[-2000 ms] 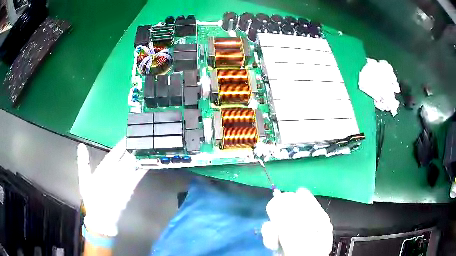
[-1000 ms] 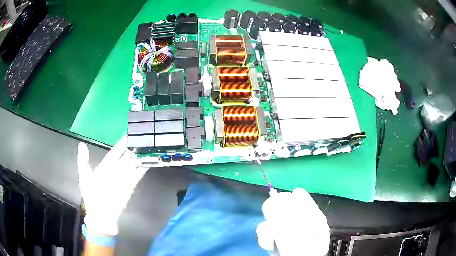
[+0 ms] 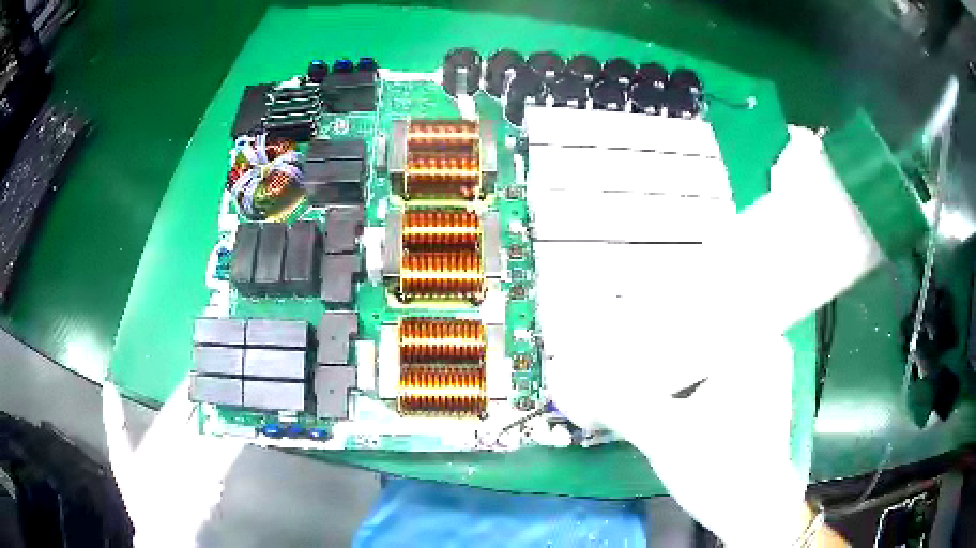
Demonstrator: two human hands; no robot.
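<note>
The large green circuit board (image 3: 412, 300) lies on the green mat, with three copper coil blocks (image 3: 442, 252), black blocks and white plates. My right hand (image 3: 642, 343), in a white glove, is closed around a pale dispensing cylinder (image 3: 819, 241) with a green end cap and covers the board's lower right. The thin tip points left at the front edge near the lowest coil; whether it touches is unclear. My left hand (image 3: 171, 476), gloved, is at the front left corner, fingers and thumb apart, cut off by the bottom edge. Glare hides its contact with the board.
A black speckled pad (image 3: 43, 182) lies at the far left. Dark pieces (image 3: 929, 353) lie on the bench at the right. A thin hose or cord hangs near the cylinder. Blue cloth (image 3: 498, 519) shows at the bottom, with dark equipment at the lower right.
My right hand has moved up and right over the board, bringing the cylinder into view and turning the tip leftward. The board appears lower and larger. My left hand appears lower and further left.
</note>
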